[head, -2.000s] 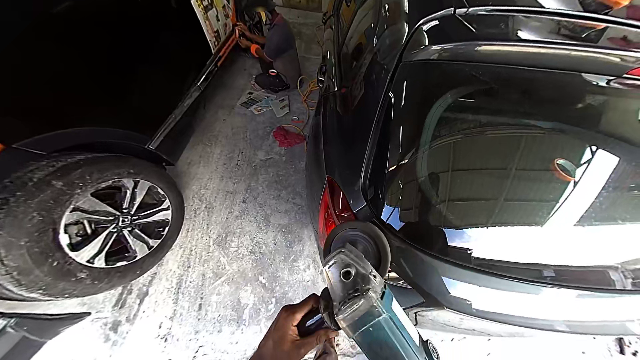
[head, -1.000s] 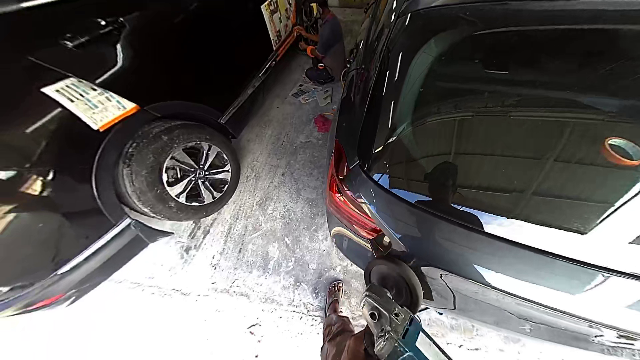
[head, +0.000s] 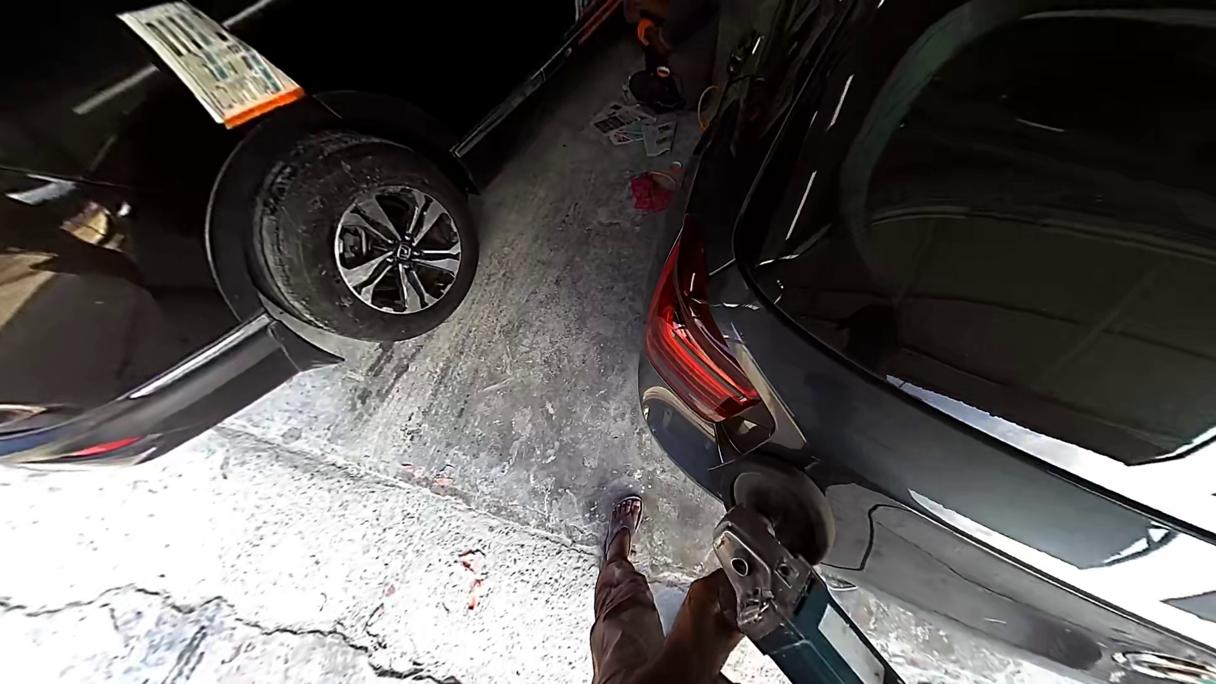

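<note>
An angle grinder (head: 817, 627) with a teal body and a scuffed metal gear head reaches up from the bottom edge. My left hand (head: 701, 622) is closed at the left side of its head, its grip partly hidden. The grinder's round disc or pad (head: 787, 508) is at the dark car's rear corner panel, just below the red tail light (head: 698, 351); whether it touches or spins cannot be told. Around it, the paint of the rear panel (head: 912, 532) shows a dull patch with a dark curved line. My right hand is out of view.
A black car with an alloy wheel (head: 404, 249) stands at the left, a printed sheet (head: 214, 62) on its side. Between the cars, a person (head: 655, 57) is near papers (head: 636, 128) and a pink cloth-like item (head: 651, 190). My foot (head: 625, 513) rests on the concrete floor.
The disc has gone from beside the tail light, near the rear window's corner, to lower on the rear corner panel. My left hand stays at the grinder's head. The view has shifted.
</note>
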